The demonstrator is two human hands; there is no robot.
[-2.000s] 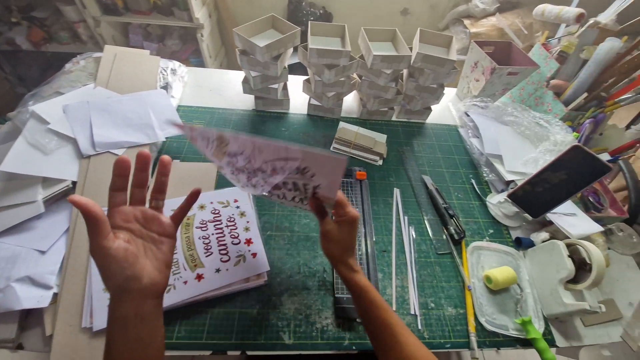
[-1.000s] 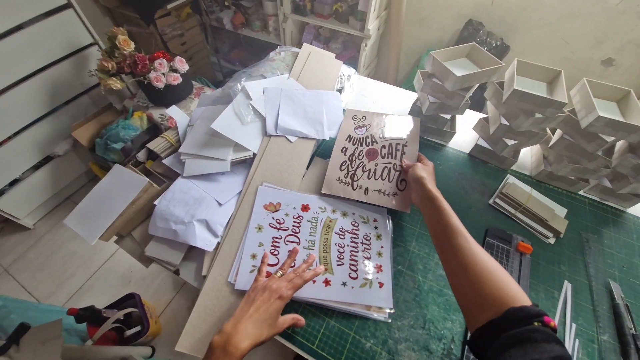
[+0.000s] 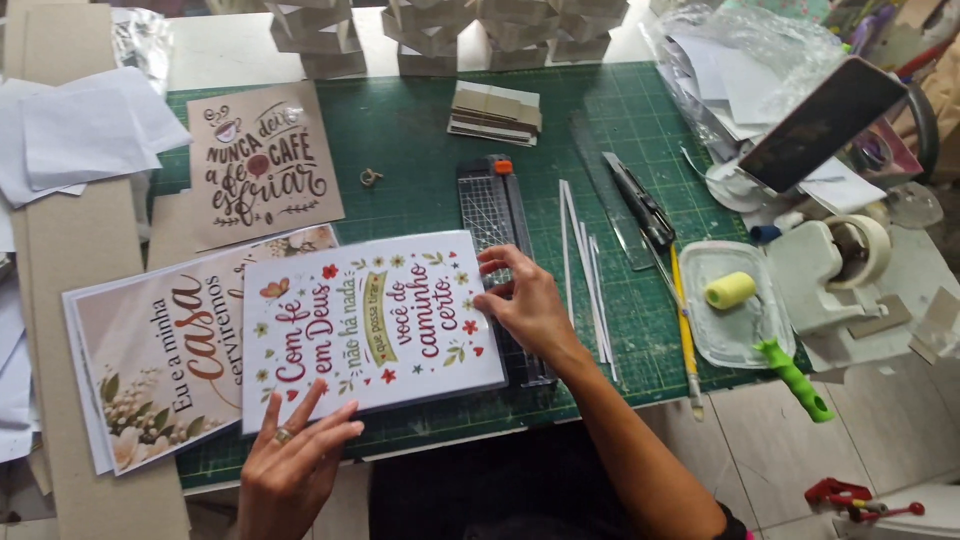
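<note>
A printed sheet with red lettering and flowers (image 3: 375,322) lies partly over a stack of prints with a beige floral one on top (image 3: 157,345), and its right end overlaps a paper trimmer (image 3: 480,202). My right hand (image 3: 529,300) pinches the sheet's right edge between thumb and fingers. My left hand (image 3: 300,457) rests spread at its lower left edge, fingertips on the sheet. Behind the stack, a brown coffee-cup print (image 3: 262,161) lies flat on the green cutting mat (image 3: 405,112). A small ring-like object (image 3: 370,177) sits to its right.
Stacked grey cardboard boxes (image 3: 427,56) stand at the back. Paper strips (image 3: 585,270), a snap-off utility knife (image 3: 641,199), a brush with yellow handle (image 3: 684,322) and a plastic tray with a foam roller (image 3: 739,300) lie to the right. Long cardboard strips (image 3: 82,300) run along the left.
The coffee print has left my right hand and lies on the mat. The red-lettered sheet has moved right from the stack, uncovering the beige floral print. The view has swung back rightward.
</note>
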